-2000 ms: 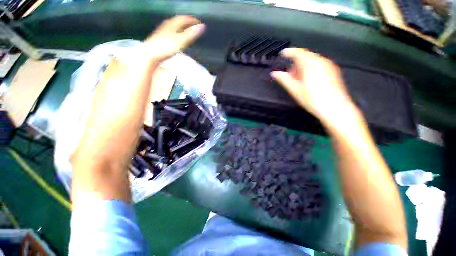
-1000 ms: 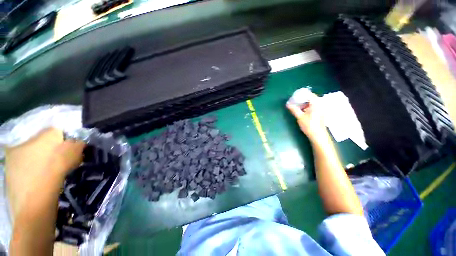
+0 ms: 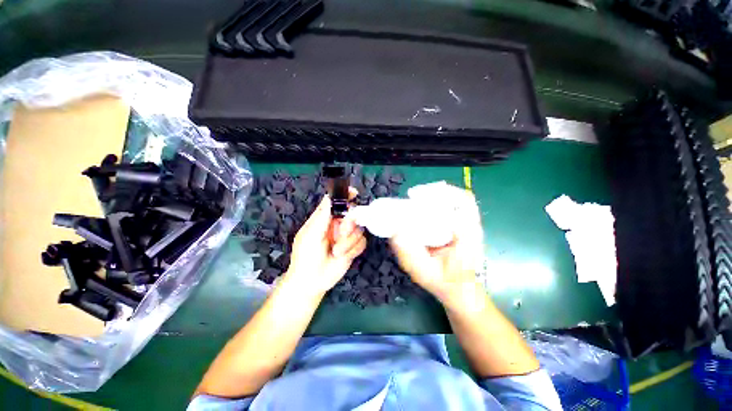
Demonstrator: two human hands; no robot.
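My left hand [image 3: 325, 245] holds a glossy black plastic housing [image 3: 338, 191] upright over the heap, its end pointing away from me. My right hand [image 3: 437, 265] grips a white squeeze bottle [image 3: 393, 217], with white tissue-like material around it. The bottle's tip is at the housing, near my left fingers; exact contact is hidden. Small dark-grey pads [image 3: 373, 281] lie heaped under both hands. More black housings [image 3: 124, 233] lie loose in the open clear bag [image 3: 217, 241] at the left.
A stack of black trays [image 3: 369, 84] stands beyond the heap, with several finished housings [image 3: 257, 28] at its left end. A cardboard sheet [image 3: 60, 144] lies in the bag. At right are a white cloth [image 3: 590, 241], tall stacked trays [image 3: 654, 233] and a blue basket [image 3: 590, 393].
My left hand has come out of the bag with a housing. My right hand has brought the bottle from the right to above the heap. The view has shifted.
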